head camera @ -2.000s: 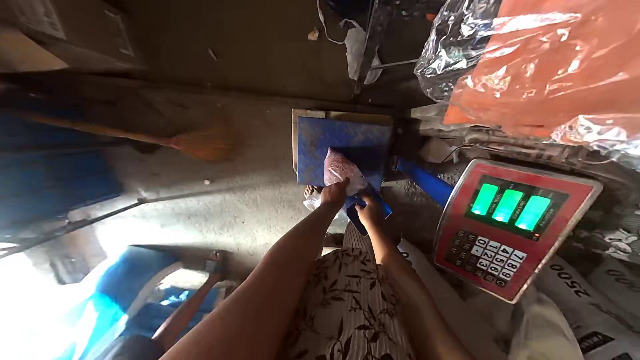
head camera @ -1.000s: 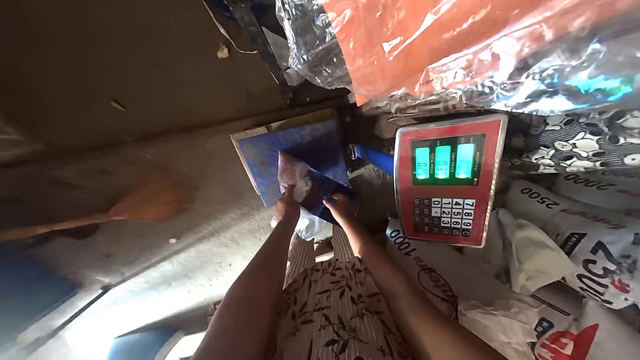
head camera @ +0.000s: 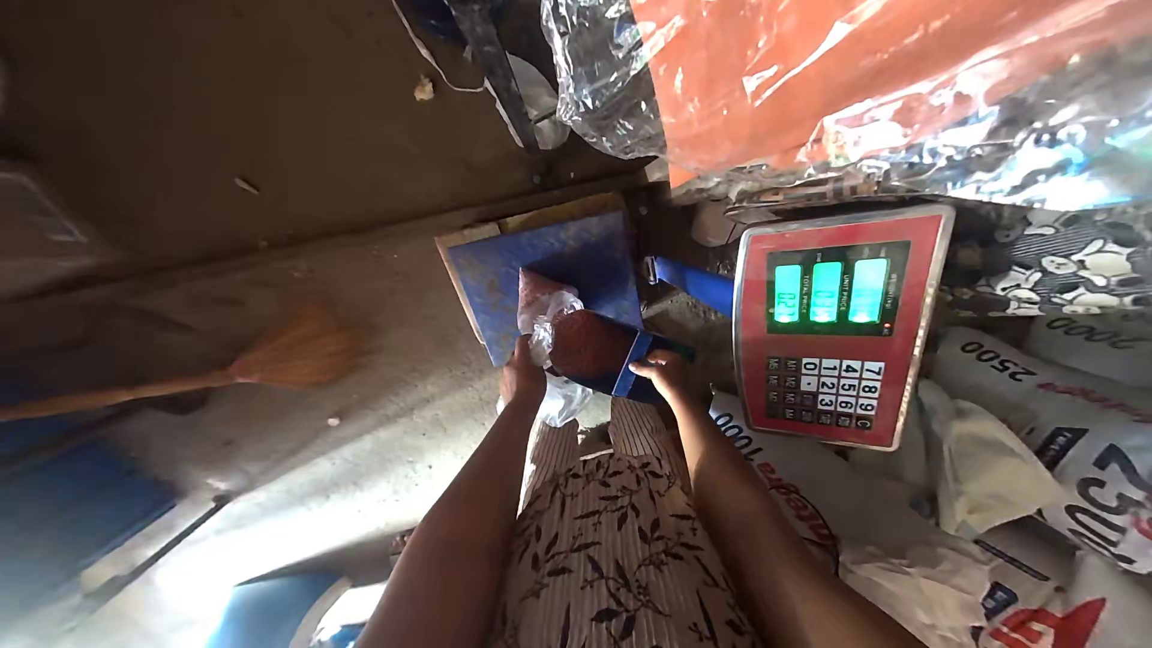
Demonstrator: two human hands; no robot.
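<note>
My left hand [head camera: 524, 373] grips the gathered mouth of a clear plastic bag [head camera: 544, 301], whose lower part, filled with reddish-brown granules, rests on the blue platform [head camera: 576, 243] of a scale. In my right hand [head camera: 664, 371] is a blue scoop [head camera: 634, 360] heaped with similar reddish-brown granules [head camera: 585, 346], its front at the bag's mouth. More clear plastic [head camera: 564, 400] hangs below my left hand. The scale's red display head [head camera: 841, 324], with lit green readouts and a keypad, stands to the right on a blue post [head camera: 693, 283].
Printed white sacks [head camera: 972, 405] are piled at the right. Plastic-wrapped orange material [head camera: 864, 63] hangs over the upper right. A broom [head camera: 292, 351] lies at the left on the concrete floor [head camera: 405, 306]. Blue objects [head camera: 81, 504] are at the lower left.
The scoop, low beside the bag two seconds ago, has come up to the bag's mouth, and its granules now show. The view has shifted, bringing more sacks into sight.
</note>
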